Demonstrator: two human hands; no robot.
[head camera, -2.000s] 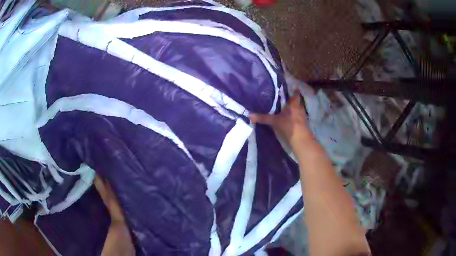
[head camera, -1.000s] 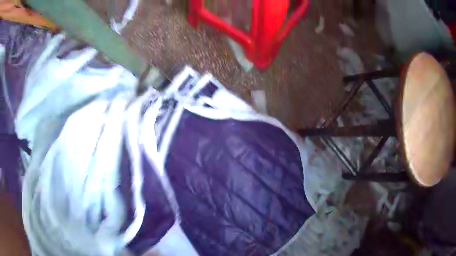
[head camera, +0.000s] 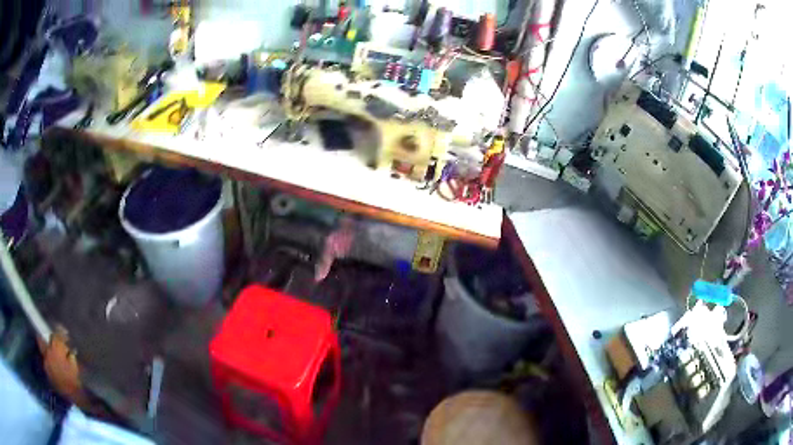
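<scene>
Neither of my hands can be made out. Pale blue-white cloth (head camera: 100, 430) lies at the lower left edge, cut off by the picture. A small brown blurred shape (head camera: 63, 365) is just above it, at the end of a pale bar; I cannot tell what it is. The cream overlock machine (head camera: 700, 369) stands at the lower right on a pale table (head camera: 583, 261), with its blue lamp head (head camera: 713, 292) above it. No garment piece shows at its needle area.
A red plastic stool (head camera: 276, 339) and a round wooden-topped stool (head camera: 480, 421) stand on the floor. Behind them is a long table (head camera: 304, 182) with a sewing machine (head camera: 374, 122). Bins (head camera: 178, 252) stand below it. A tipped-back machine head (head camera: 665, 161) is at the right.
The view has swung up from the floor to the tables and machines. The large purple panels with white strips and both hands, seen two seconds ago, have left the picture's middle.
</scene>
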